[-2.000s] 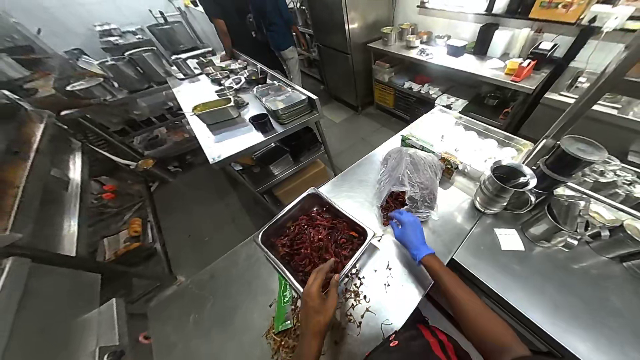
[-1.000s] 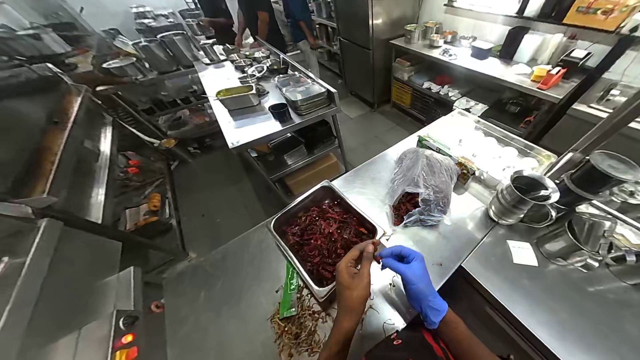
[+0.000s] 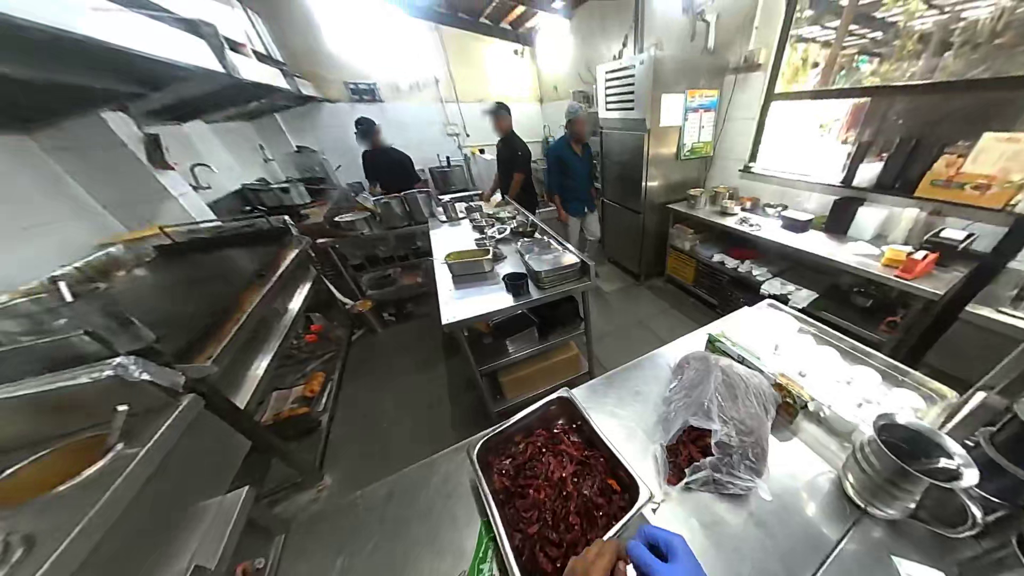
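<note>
A rectangular steel pan (image 3: pixel 640 490) full of dried red chillies (image 3: pixel 552 488) sits on the steel counter. At its near right corner, low in the view, are my bare left hand (image 3: pixel 596 558) and my blue-gloved right hand (image 3: pixel 662 552), fingertips close together. Both are cut off by the bottom edge, and whatever lies between the fingers is hidden. A clear plastic bag (image 3: pixel 720 408) with more red chillies in its mouth lies to the right of the pan. Part of a green packet (image 3: pixel 483 552) shows by the pan's left side.
Steel jugs (image 3: pixel 904 464) stand at the right, below a clear-covered tray (image 3: pixel 832 376) of white round things. A cardboard-and-green box (image 3: pixel 740 356) lies behind the bag. Across the aisle, a steel table (image 3: pixel 456 308) holds pans and bowls. Several people stand farther back, near the refrigerator (image 3: pixel 624 184).
The view has tilted up strongly. My left hand, over the chillies in the pan two seconds ago, is now beside my right hand, which was by the bag then.
</note>
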